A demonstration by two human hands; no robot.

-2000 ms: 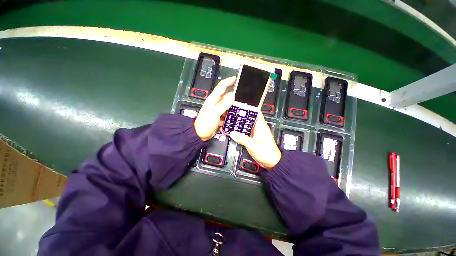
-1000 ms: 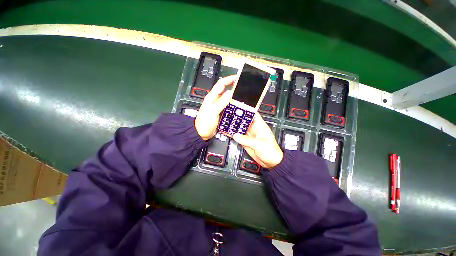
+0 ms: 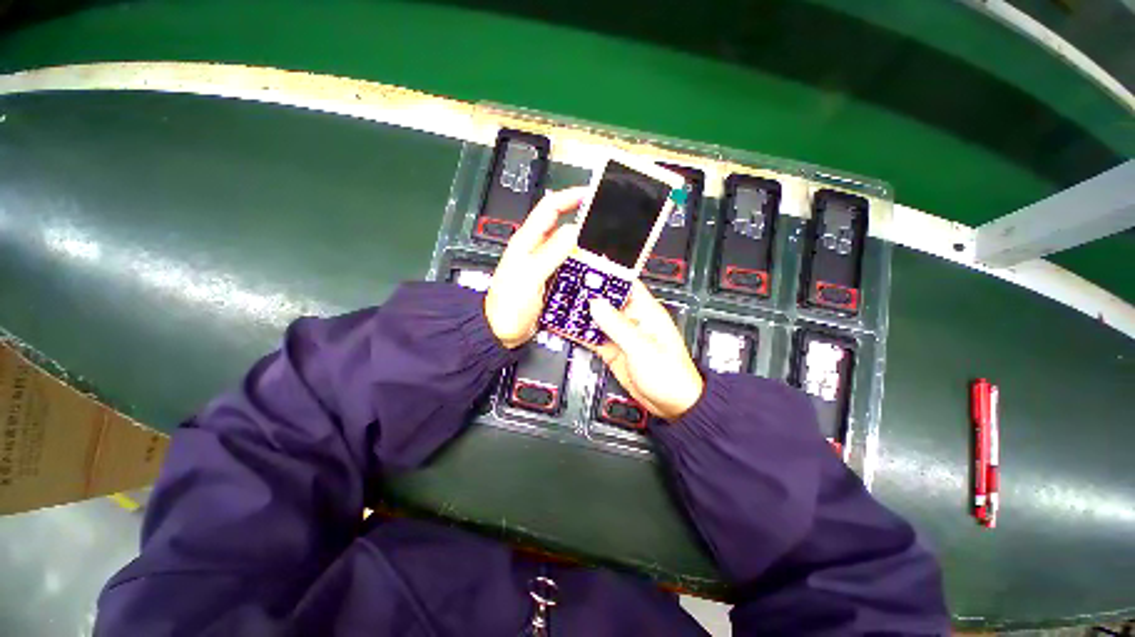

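A keypad phone is held front up and slightly tilted above the tray, its dark screen at the top with a pale border and a small green spot at the upper right corner. My left hand holds its left side. My right hand holds its lower right side, with the thumb over the purple-blue keys. The clear blister tray lies below, partly hidden by my hands and sleeves. Several black phones lie back up in its pockets, such as one phone in the far row.
Two red-and-white marker pens lie right of the tray on the dark green surface. A pale rail and a bright green belt run behind. A white post stands at right, a cardboard box at lower left.
My right thumb has moved up from the phone's lower edge onto the keys. The phone has tilted and shifted slightly left since the earliest frame. My left hand has hardly moved.
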